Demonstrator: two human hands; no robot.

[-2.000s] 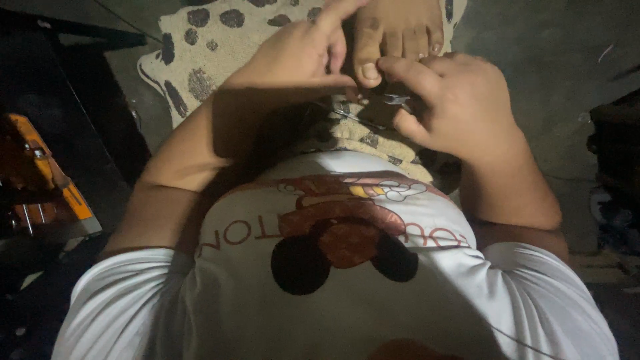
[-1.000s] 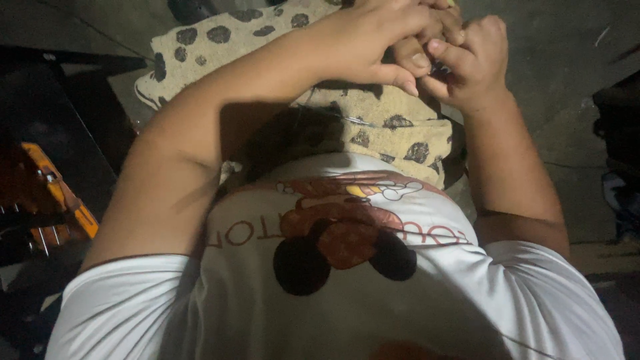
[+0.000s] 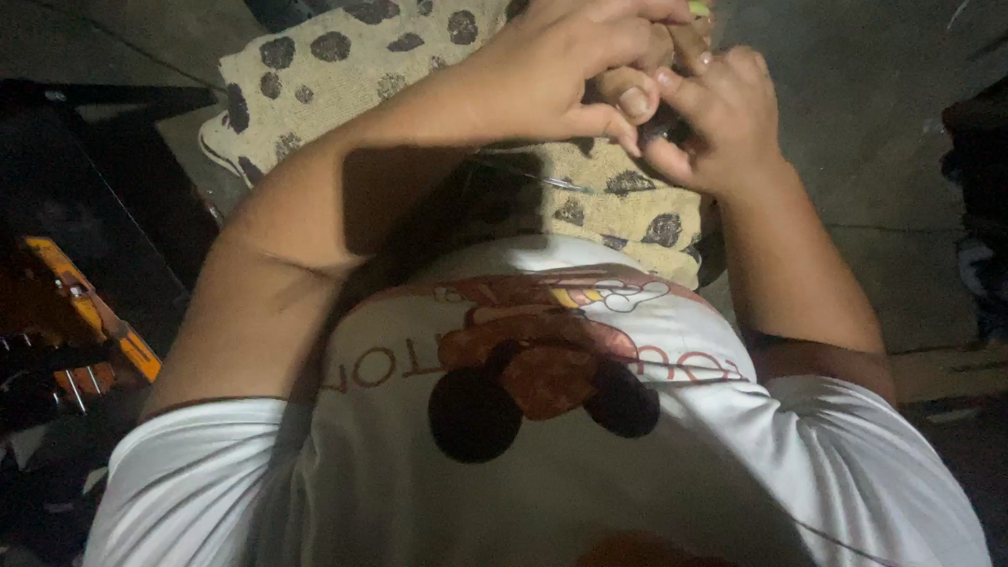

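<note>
At the top, a person's bare foot (image 3: 634,102) shows its big toe and other toes between my hands. My left hand (image 3: 583,71) holds it, thumb beside the big toe and fingers over the other toes. My right hand (image 3: 724,118) is on the right side of the toes, its fingers curled, with one fingertip against the big toe. A dark, faintly shiny spot lies between its thumb and fingers; whether it is a tool is unclear. A thin metal implement (image 3: 563,183) rests below the hands on the spotted cloth (image 3: 346,83). Something yellow-green (image 3: 699,9) shows at the top edge.
The cloth lies under the foot and the left forearm. Dark furniture (image 3: 87,150) stands on the left, with an orange object (image 3: 98,307) below it. Dark items (image 3: 976,173) are at the right edge. Grey floor (image 3: 850,102) surrounds the cloth.
My left hand, spread beside the foot two seconds ago, has moved onto the toes. The small metal tool seen in my right hand then is not clearly visible now.
</note>
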